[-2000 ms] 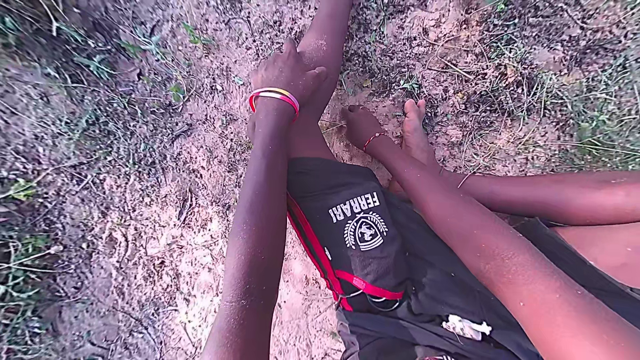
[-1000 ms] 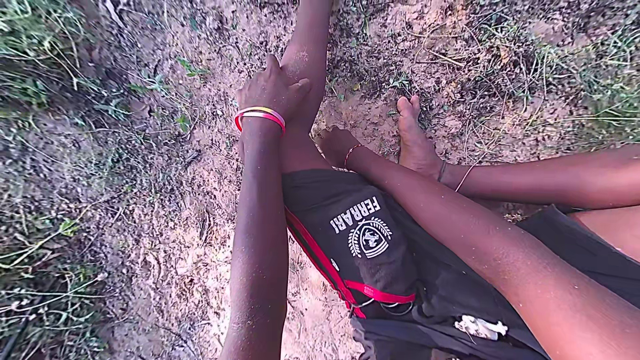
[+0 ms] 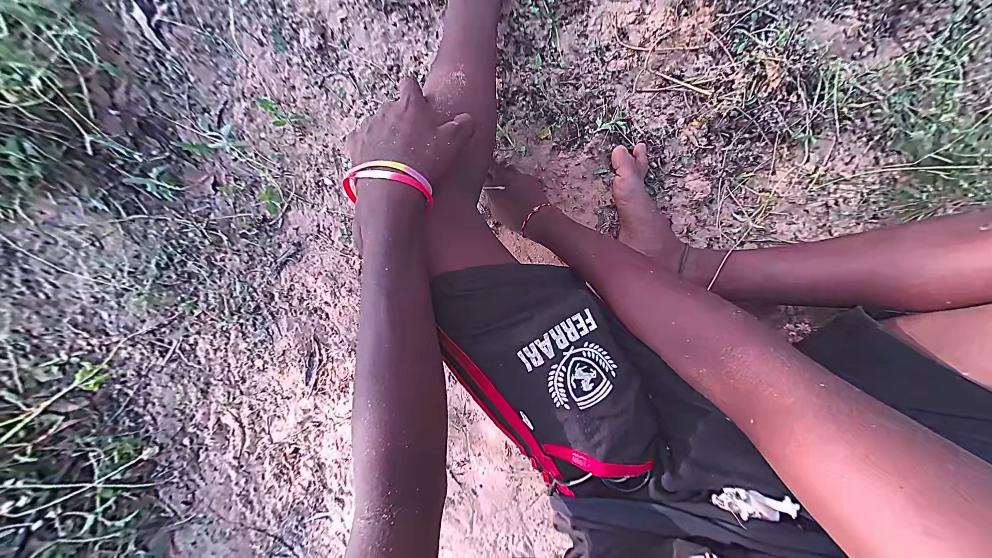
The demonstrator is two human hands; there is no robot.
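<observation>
My left hand [image 3: 407,139] lies against the side of a bare bent leg [image 3: 465,85] at the knee, thumb on the skin, most fingertips hidden. Pink, white and yellow bands [image 3: 387,177] circle its wrist. On the other side of that leg, my right hand [image 3: 515,198] is low by the ground, its fingers partly hidden by the leg. A thin pale bit shows at its fingers, too small to name. A red twisted cord bracelet [image 3: 533,218] is on the right wrist. Black shorts [image 3: 504,302] with red trim and a white Ferrari print cover the thigh below both hands.
A bare foot [image 3: 639,205] with a thin cord at the ankle rests on the dirt ground [image 3: 256,418], its lower leg [image 3: 852,260] running right. A small white crumpled thing [image 3: 753,504] lies on the dark cloth. Grass [image 3: 46,93] grows at left and upper right.
My right hand has moved from a little apart to close against the leg, away from the foot. My left hand stays at the knee.
</observation>
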